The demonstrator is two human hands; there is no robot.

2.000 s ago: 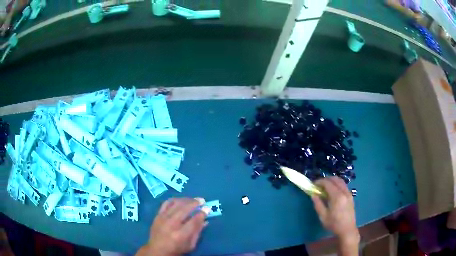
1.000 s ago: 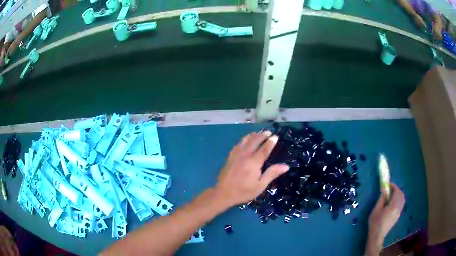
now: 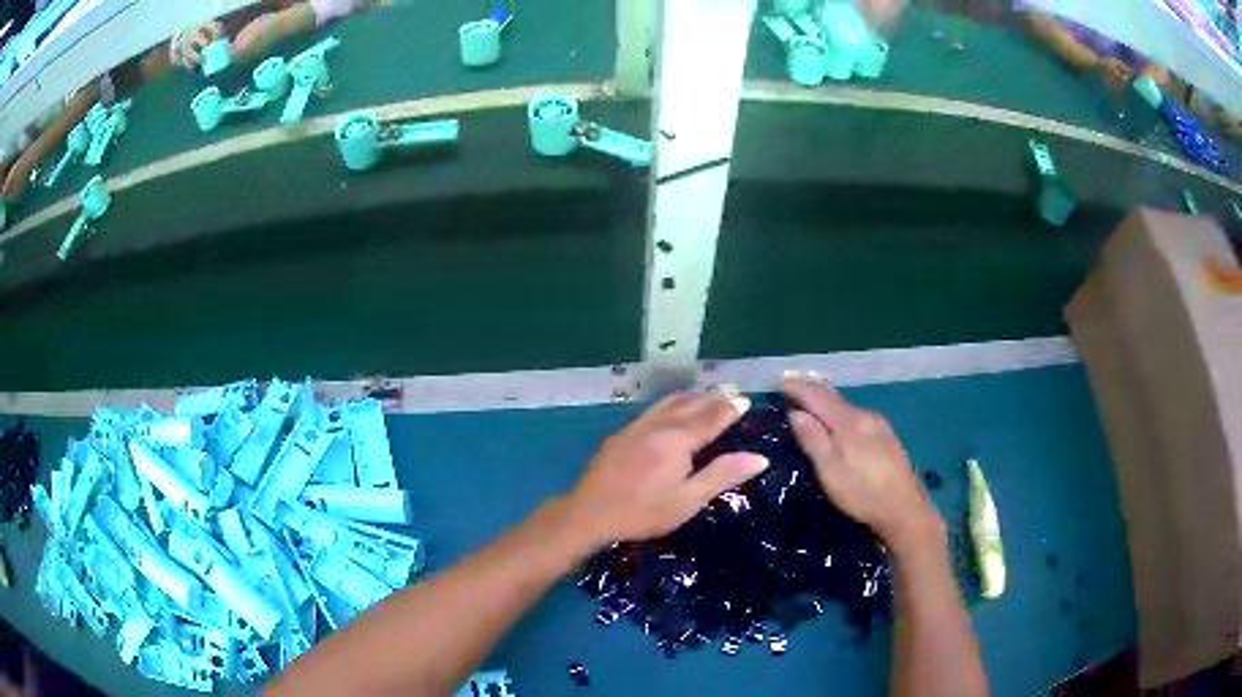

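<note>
A pile of small shiny black parts (image 3: pixel 742 558) lies on the green-blue bench. My left hand (image 3: pixel 667 463) rests on the pile's upper left, thumb apart from the fingers. My right hand (image 3: pixel 858 463) rests on its upper right, fingers bent over the parts. Whether any parts are held under the fingers is hidden. The pale yellow hand tool (image 3: pixel 983 531) lies on the bench right of my right hand, touched by neither hand. A heap of light-blue plastic housings (image 3: pixel 218 524) lies at the left. One housing (image 3: pixel 486 684) is cut off at the bottom edge.
A pale metal post (image 3: pixel 685 204) rises from the bench rail (image 3: pixel 518 391). Behind is a dark green belt, with blue cup-ended assemblies (image 3: pixel 552 125) beyond it. A brown carton (image 3: pixel 1171 436) stands at the right. A smaller black pile (image 3: pixel 19 470) is far left. Other people's hands show at the back.
My right hand has let go of the yellow tool, now on the bench, and moved left onto the black pile. My left hand moved from a housing onto the pile. The view has shifted.
</note>
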